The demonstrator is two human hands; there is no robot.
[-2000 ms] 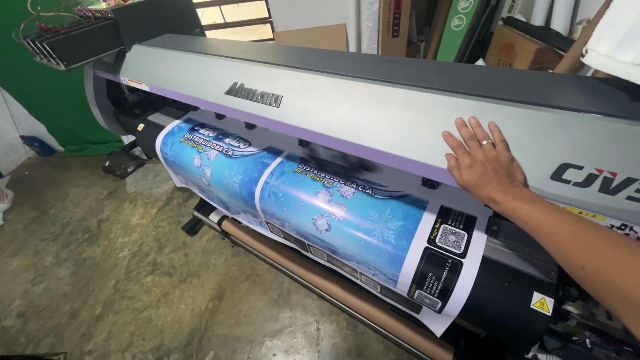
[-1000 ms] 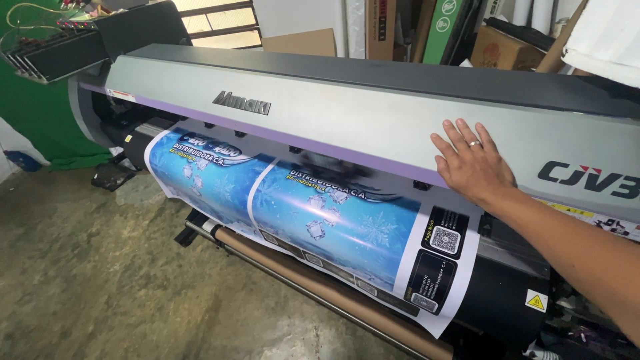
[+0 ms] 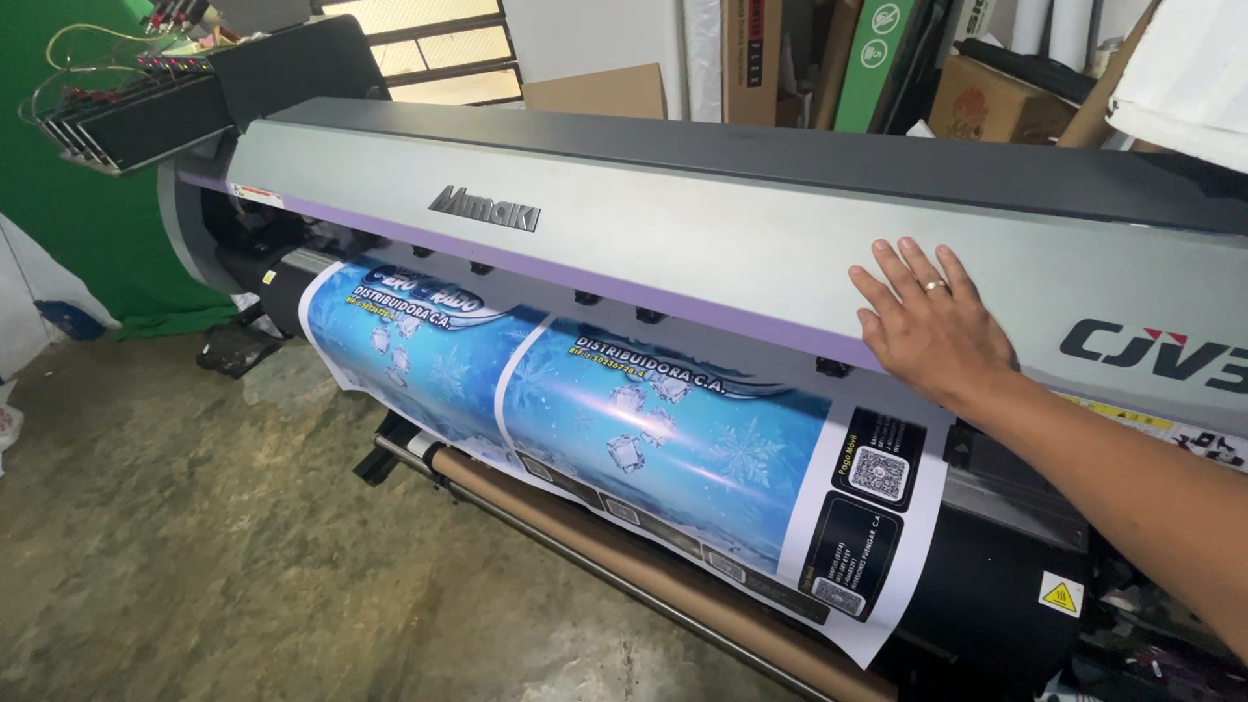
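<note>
My right hand, with a ring on one finger, lies palm down and fingers apart on the grey front cover of a Mimaki wide-format printer. Nothing is held in it. Below the cover, a printed sheet with blue ice graphics and small black panels drapes over the black front platen. The sheet's lower right corner hangs loose. Under it runs a brown cardboard roll beside a metal bar. My left hand is out of view.
Black ink supply trays with tubes stand at the upper left, before a green cloth. Behind the printer are a cardboard box, a green carton and rolls. A heat warning label is on the right of the platen. Concrete floor lies at left.
My right hand stays on the cover with its fingers apart. More of the printed lettering near the cover shows on the sheet than two seconds ago. The view has shifted slightly.
</note>
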